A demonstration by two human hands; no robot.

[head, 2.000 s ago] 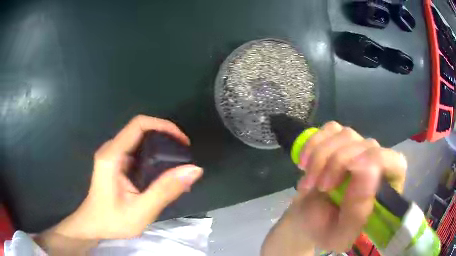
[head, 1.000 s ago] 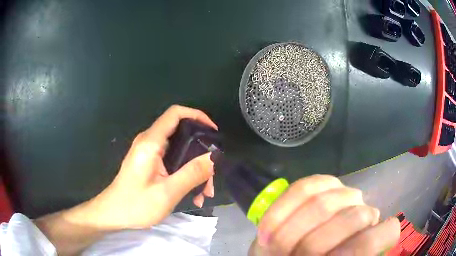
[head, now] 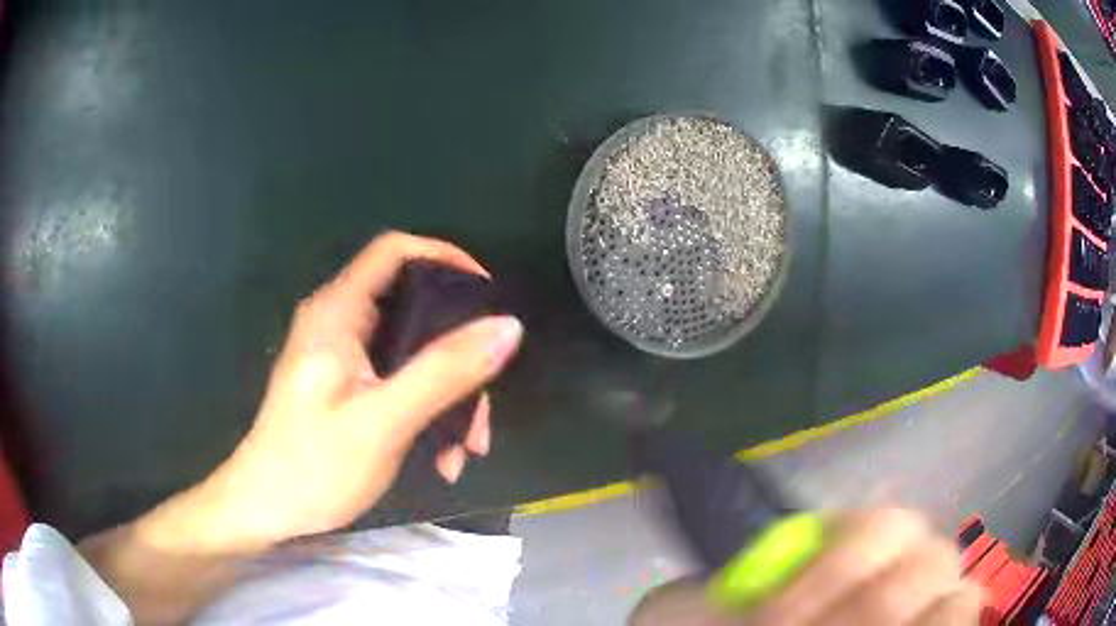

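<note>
My left hand [head: 331, 385] holds a dark black plastic housing [head: 428, 312] over the green bench mat, thumb on the near side and fingers around it. My right hand [head: 869, 575], blurred and cut off by the bottom edge, grips the electric screwdriver [head: 716, 501], which has a black nose and a bright green ring. The screwdriver nose is apart from the housing, to its lower right, and its tip is too blurred to show a screw. The round grey screw tray [head: 579, 251] lies beyond, with silver screws [head: 753, 220] heaped at its top and right and small holes showing at lower left.
Several black housings [head: 973, 175] stand on the bench to the right of the tray. A red-orange parts tray [head: 1055, 294] with dark parts in its compartments is at the far right. The bench edge has a yellow line [head: 857, 424]. Red-orange trays [head: 997, 569] are stacked at lower right.
Since one second ago, the screwdriver has moved right and away from the housing, where its nose was close. My left hand has shifted slightly left and up with the housing.
</note>
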